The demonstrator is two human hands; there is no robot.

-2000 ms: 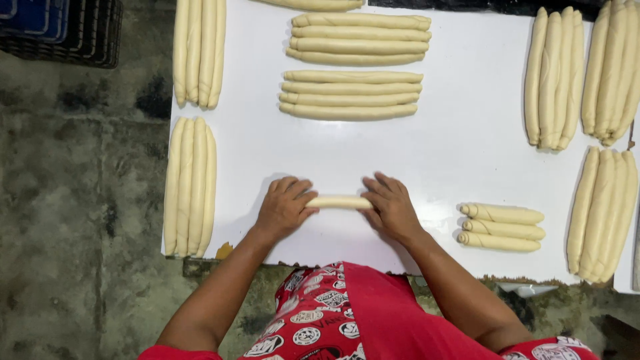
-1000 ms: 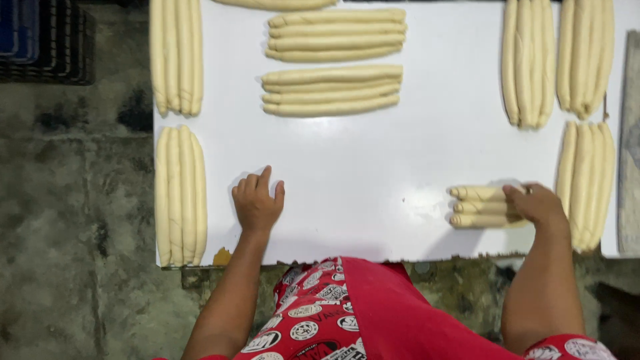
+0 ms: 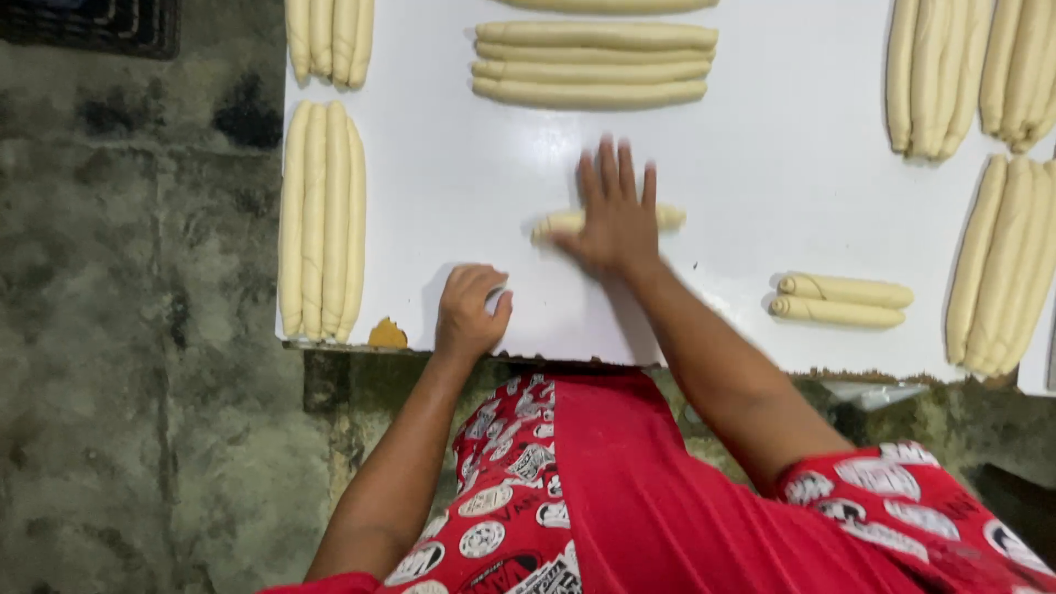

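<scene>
My right hand (image 3: 615,219) lies flat with spread fingers over the middle of a short dough roll (image 3: 557,223); both ends of the roll show beside the palm. My left hand (image 3: 473,309) rests near the front edge of the white tabletop (image 3: 462,198), its fingers curled and a gap between thumb and forefinger, holding nothing that shows. Two more short dough rolls (image 3: 846,300) lie side by side at the front right. Behind my hands, a group of long dough strips (image 3: 594,64) lies crosswise.
Long dough strips (image 3: 320,223) line the left edge, with more strips (image 3: 330,37) behind them. On the right lie further groups of strips (image 3: 936,74). A dark plastic crate (image 3: 91,25) is on the floor at the upper left. The table's front edge is chipped.
My right hand has moved left from the short rolls at the front right, where three lay and two lie now. A short roll is now under it. The long roll between my hands earlier is gone from there.
</scene>
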